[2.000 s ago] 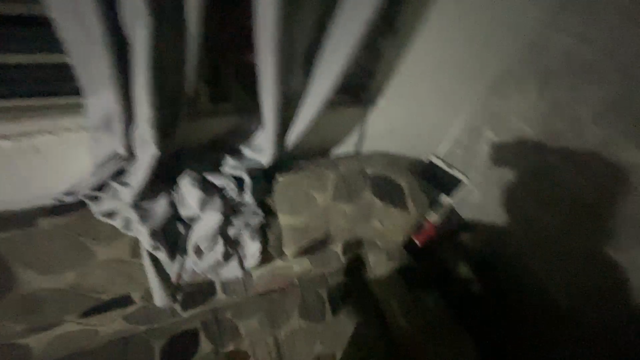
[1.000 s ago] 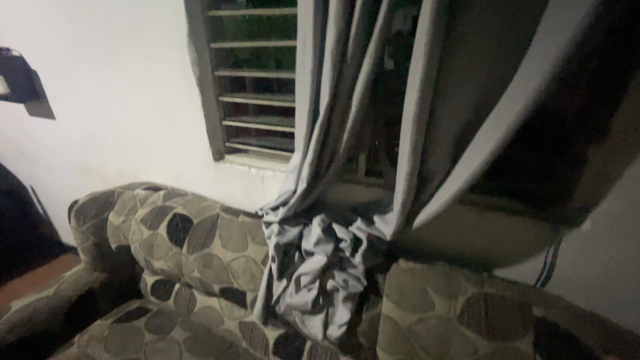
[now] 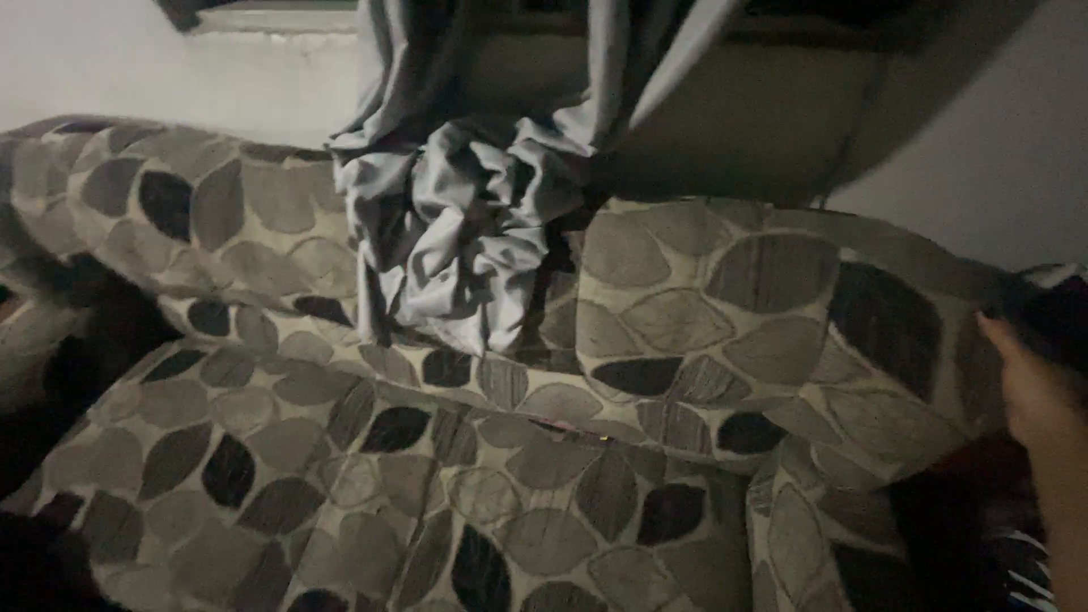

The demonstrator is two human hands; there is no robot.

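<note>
My right hand (image 3: 1020,365) reaches up at the far right edge, its thumb extended beside the right end of the sofa backrest. Dark material lies against its fingers, and shadow hides whether they grip it. My left hand is out of sight. A grey curtain (image 3: 476,229) hangs down in the middle, its lower end bunched in folds on the sofa. The sofa (image 3: 561,476) has a leaf-patterned cover in beige, grey and black.
A window sill (image 3: 272,17) and pale wall (image 3: 272,85) lie behind the sofa. The right armrest (image 3: 799,535) stands near a dark reddish item (image 3: 977,476) and some black-and-white striped material (image 3: 1028,569). Deep shadow covers the left edge.
The view has tilted down from the window to the sofa seat. My right hand has come into sight at the right edge.
</note>
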